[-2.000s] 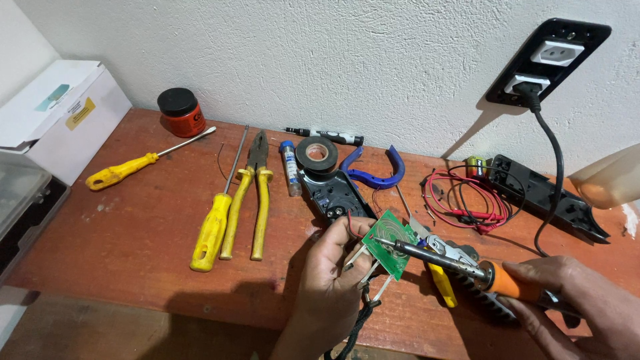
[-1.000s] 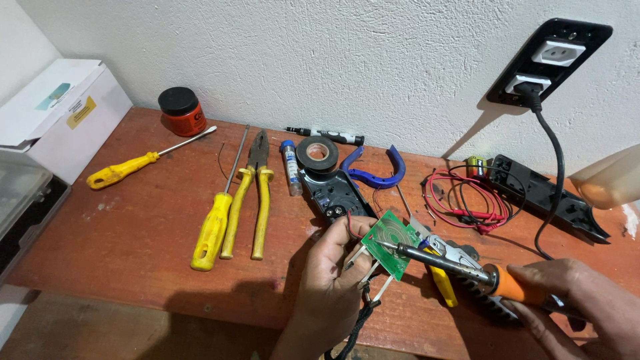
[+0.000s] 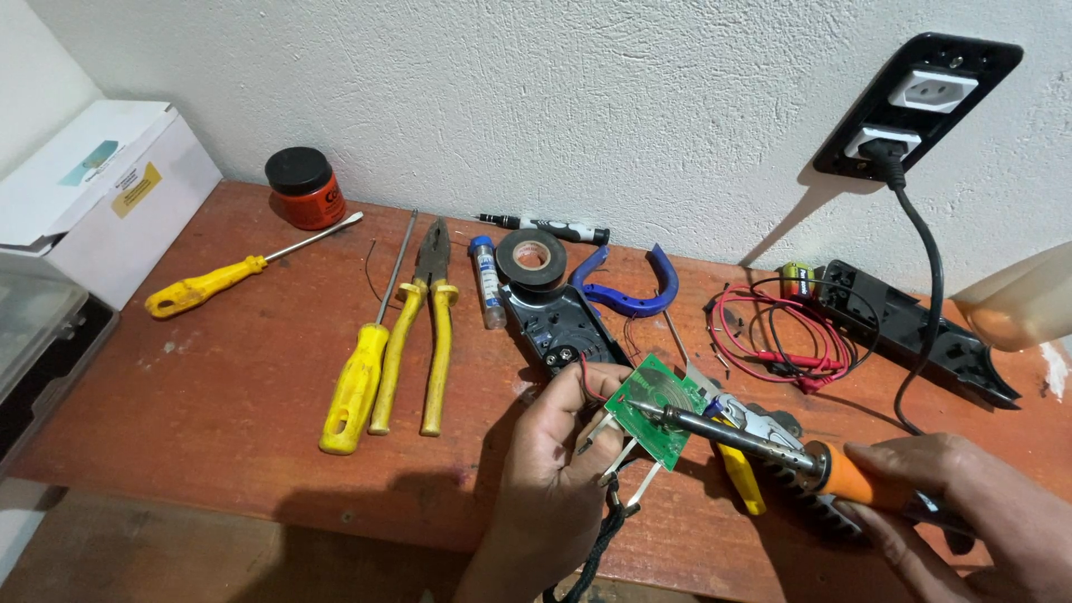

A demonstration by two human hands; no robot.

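My left hand grips the left edge of a green circuit board, holding it tilted above the wooden bench. A red wire runs to the board's left corner, and several pale strips stick out below it. My right hand holds a soldering iron by its orange handle. The iron's tip lies over the left part of the board; whether it touches cannot be told. A black braided cord hangs under my left hand. Behind the board lies an open black plastic housing.
Yellow-handled pliers, two yellow screwdrivers, black tape, a solder tube and a blue curved part lie on the bench. At right are coiled test leads, another black housing and a power cord.
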